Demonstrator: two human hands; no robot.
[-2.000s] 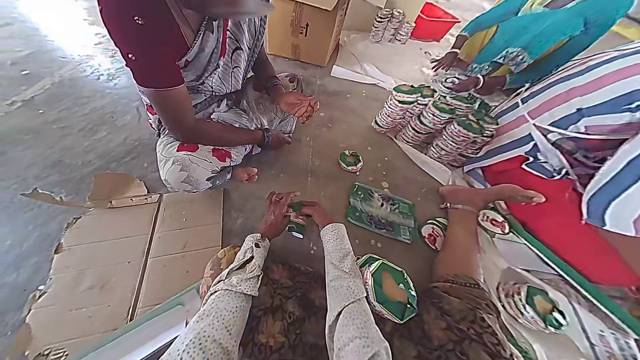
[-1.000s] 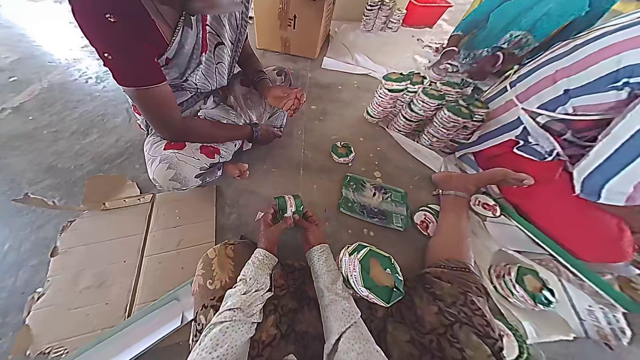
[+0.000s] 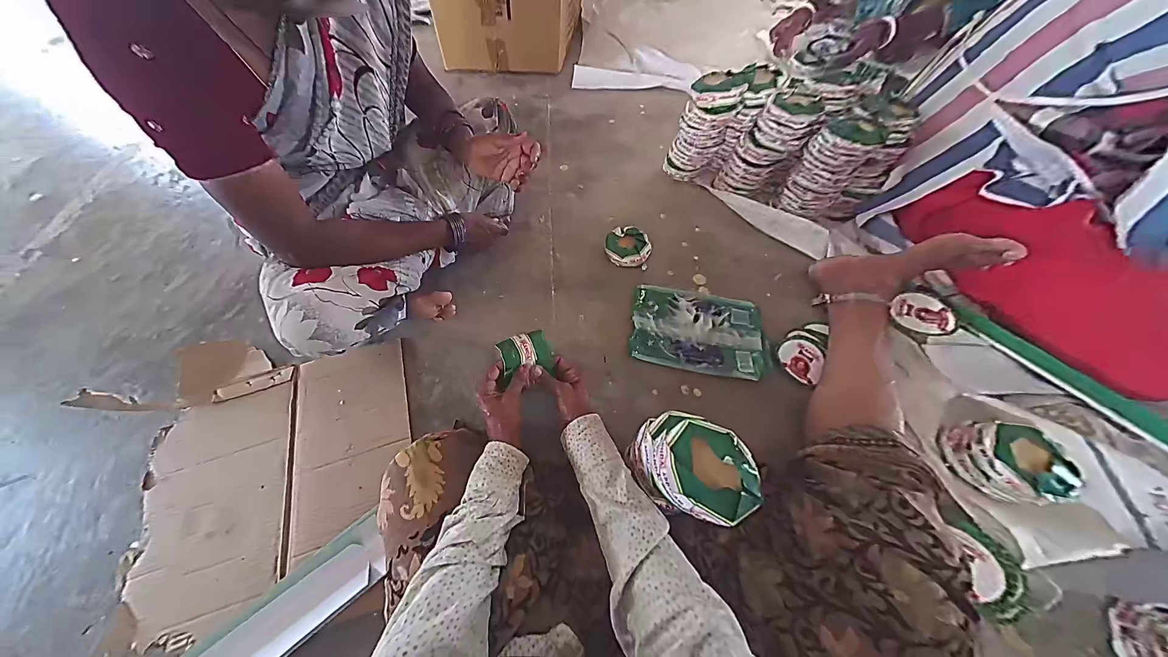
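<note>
My left hand [image 3: 502, 401] and my right hand [image 3: 568, 388] hold a small green packet with a printed white band [image 3: 526, 358] between them, above the floor. Right of my right sleeve, a larger stack of round green-and-white wrapped pieces [image 3: 716, 470] rests by my lap. A flat green plastic packet [image 3: 698, 330] lies on the floor to the right of my hands. Beyond it sits one small round wrapped piece [image 3: 628, 246]. Two round pieces with printed faces lie near my bare foot, one of them [image 3: 803, 356] beside my shin.
Flattened cardboard [image 3: 219, 465] lies at the left. A person [image 3: 365, 164] sits across at the upper left, hands apart from mine. Several tall stacks of round wrapped pieces [image 3: 757, 137] stand at the upper right, near another person's hands. A cardboard box [image 3: 502, 35] stands behind; another stack [image 3: 1013, 456] is at the right.
Two seconds ago my hands were together low over a small green piece; since then they have raised the packet, and its printed band faces me. The seated person's hands remain near their lap.
</note>
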